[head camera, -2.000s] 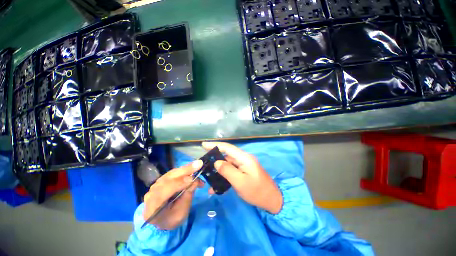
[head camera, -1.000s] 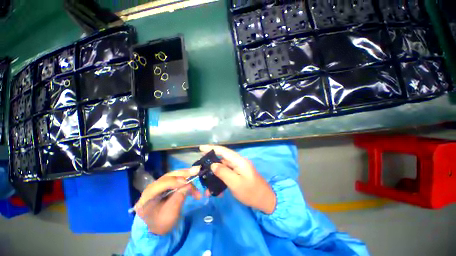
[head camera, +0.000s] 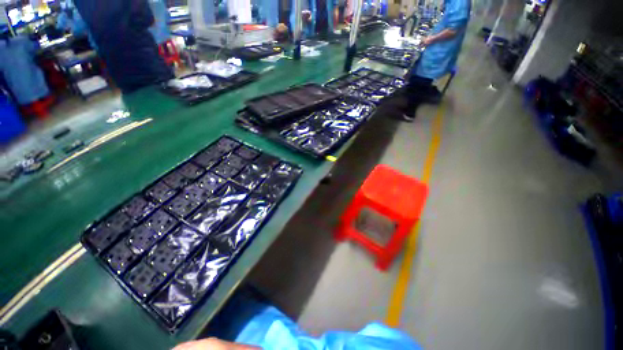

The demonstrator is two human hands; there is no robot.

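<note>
The compartment tray [head camera: 238, 238] lies on the green bench in front of me. Matte black housings with holes fill its left and back pockets, and shiny empty pockets lie on its right side. A black small parts box [head camera: 60, 333], with a yellow ring in it, is cut off at the lower left. My right hand [head camera: 213, 344] is only a sliver at the bottom edge beside a blue sleeve; its fingers and anything in them are hidden. My left hand is out of the picture. No tweezers or held housing show.
More black trays [head camera: 300, 145] are stacked further along the bench [head camera: 198, 123]. A red stool [head camera: 396, 191] stands on the grey floor right of the bench, near a yellow line. A person in a blue smock [head camera: 440, 51] stands at the far end. Small parts lie at the left.
The view has swung up and to the right, along the bench. The left hand, tweezers, held housing and left tray have gone out of view; the right hand is nearly out.
</note>
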